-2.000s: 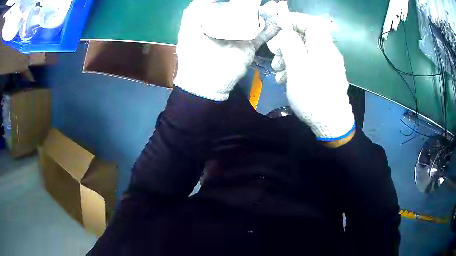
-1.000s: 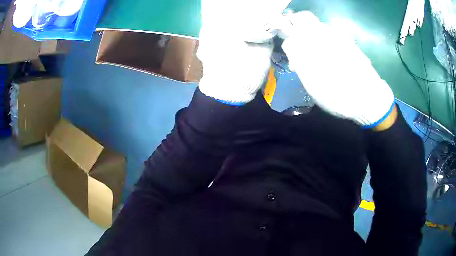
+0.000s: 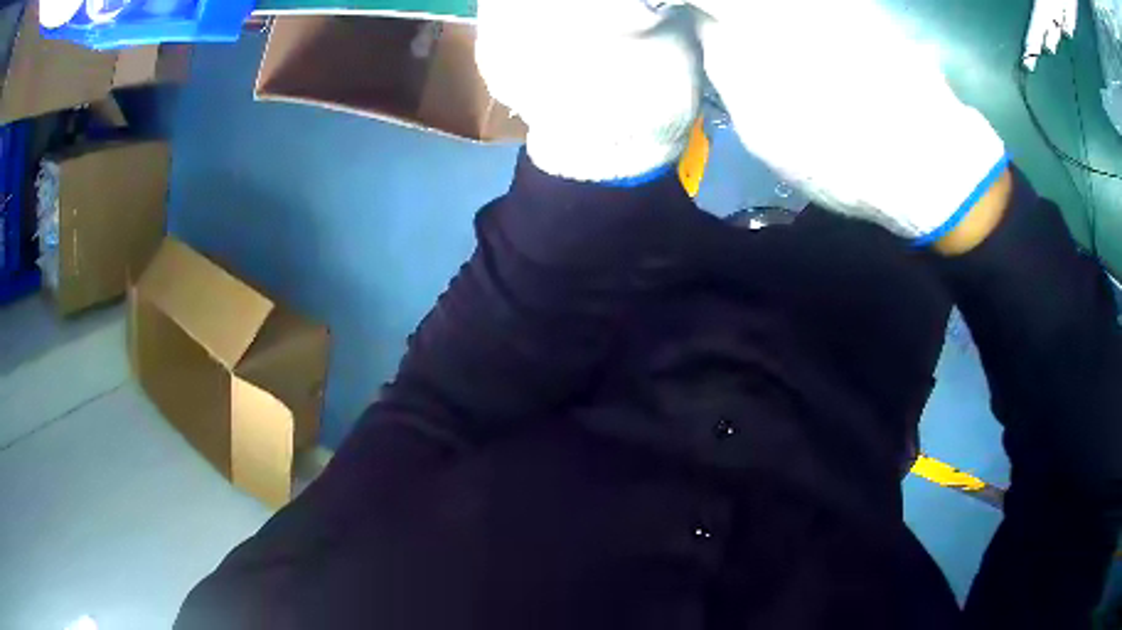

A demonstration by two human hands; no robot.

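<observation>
My left hand and my right hand wear white knit gloves with blue-edged cuffs. Both are at the top edge of the head view, close together over the front edge of the green bench. The fingers are cut off by the frame edge and washed out by glare. Whatever lies between the hands cannot be made out.
The blue parts bin with white parts is at the top left. An open brown carton is under the bench. More cartons, one of them open, stand on the floor at left. Thin black wires hang at the bench's right.
The view has shifted, so the bench, bin and hands sit higher in the frame. The white rounded part visible at my left hand earlier no longer shows clearly. My hands remain close together.
</observation>
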